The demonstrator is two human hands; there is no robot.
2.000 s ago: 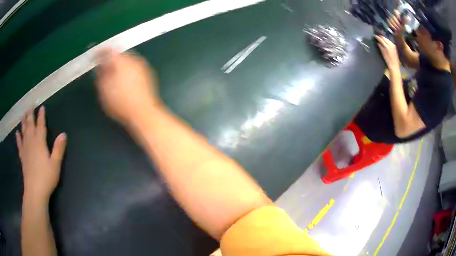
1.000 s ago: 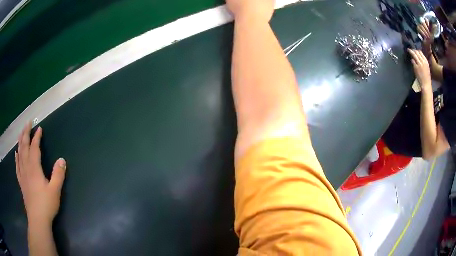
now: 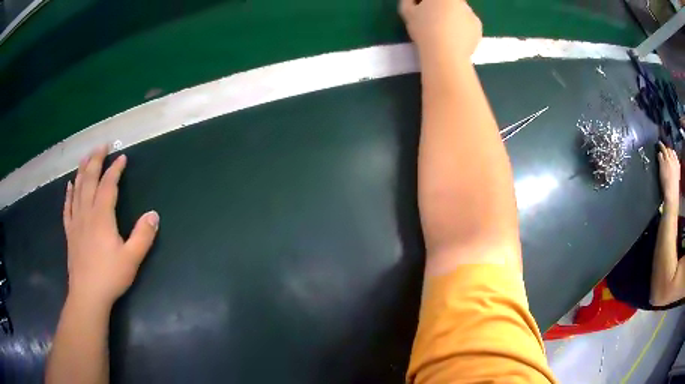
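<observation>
My left hand (image 3: pixel 105 232) lies palm down on the dark green bench top (image 3: pixel 278 225), fingers spread and empty, fingertips near the pale edge strip (image 3: pixel 248 91). My right hand (image 3: pixel 443 26) is at the top edge of the view, reaching across the strip over the green belt (image 3: pixel 330 26). Its fingers are curled and partly cut off, so I cannot tell if they hold anything. Thin silver tweezers (image 3: pixel 530 121) lie on the bench right of my right forearm, which hides one end.
A spiky heap of small silver pieces (image 3: pixel 605 152) lies at the right. Beyond it are dark parts (image 3: pixel 658 97) and a neighbour's arm (image 3: pixel 668 217). A red stool (image 3: pixel 593 319) stands below the bench edge. Dark pieces (image 3: pixel 4 289) show at the left rim.
My right hand has moved from above the pale strip at the left, rightward and out over the belt. My left hand stays spread on the bench. The view has shifted.
</observation>
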